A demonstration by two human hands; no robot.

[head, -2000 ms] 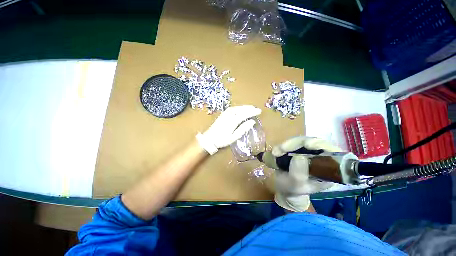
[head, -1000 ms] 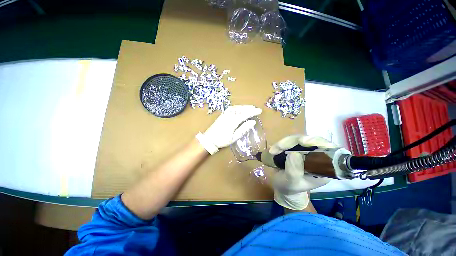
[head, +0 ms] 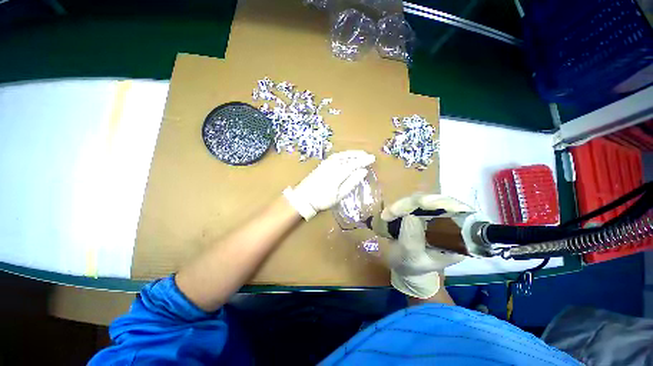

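Note:
My left hand (head: 332, 184), in a white glove, holds a clear plastic piece (head: 358, 205) against the cardboard mat (head: 208, 207). My right hand (head: 417, 246), also gloved, grips the electric screwdriver (head: 447, 234), which lies nearly level with its dark tip pointing left at the lower right edge of the plastic piece. Whether the tip touches a screw cannot be told. A few small shiny bits (head: 370, 245) lie just below the piece. The black round dish (head: 238, 134) holds tiny grey screws. Piles of small metal fittings lie beside the dish (head: 299, 123) and at the right (head: 412, 141).
Loose clear plastic pieces (head: 353, 34) lie at the mat's far end. A red ribbed tray (head: 526, 194) sits on the white bench at right, with large red trays (head: 610, 191) beyond. The spring and cable (head: 573, 241) run from the screwdriver to the right. A blue crate (head: 583, 50) stands behind right.
My right hand and the screwdriver have shifted slightly; the driver's rear end has swung a little left. My left hand still holds the plastic piece in the same place.

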